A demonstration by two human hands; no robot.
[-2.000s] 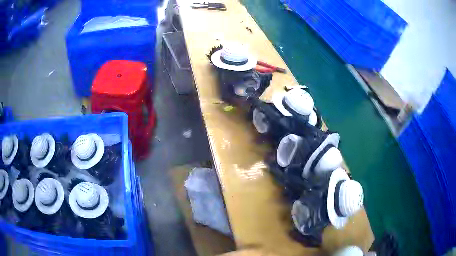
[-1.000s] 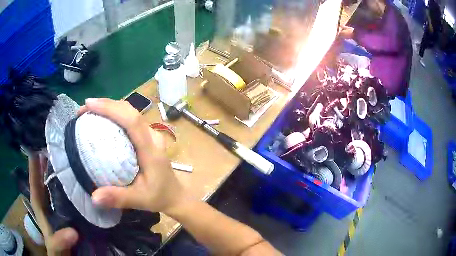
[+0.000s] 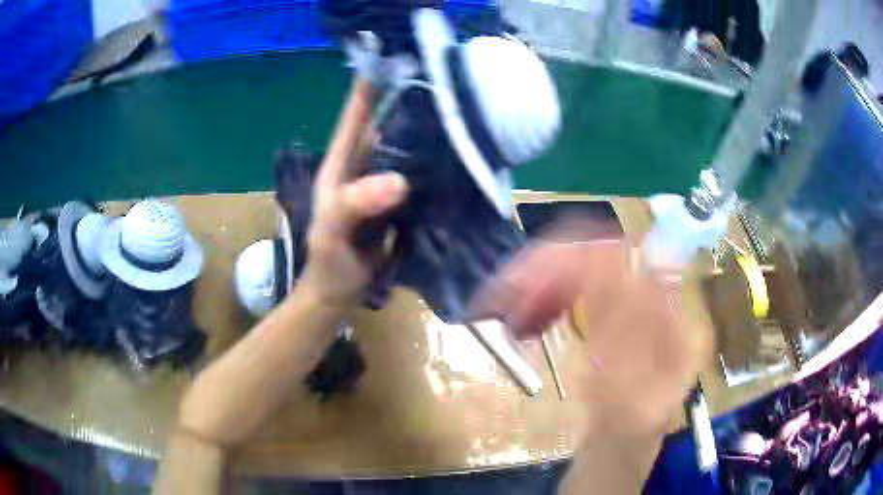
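A black-jacketed figure (image 3: 426, 184) with a white straw hat (image 3: 508, 97) is held up over the bench, tilted, its hat to the right. My left hand (image 3: 344, 208) is closed around its left side, thumb across the dark body. My right hand (image 3: 600, 309) is strongly blurred beside the figure's lower right end; whether it touches or holds anything cannot be told. Another figure's hat (image 3: 259, 277) shows behind my left forearm, on the bench.
Several hatted figures (image 3: 150, 247) stand at the bench's left. A dark phone (image 3: 571, 215), pump bottle (image 3: 678, 227), yellow tape roll (image 3: 753, 285) and white stick (image 3: 508, 358) are right. A figure-filled crate is bottom right. The green belt (image 3: 223, 126) runs behind.
The view has swung back over the bench. The figure is now raised in my left hand. My right hand has let go of its hat and moved to the lower right.
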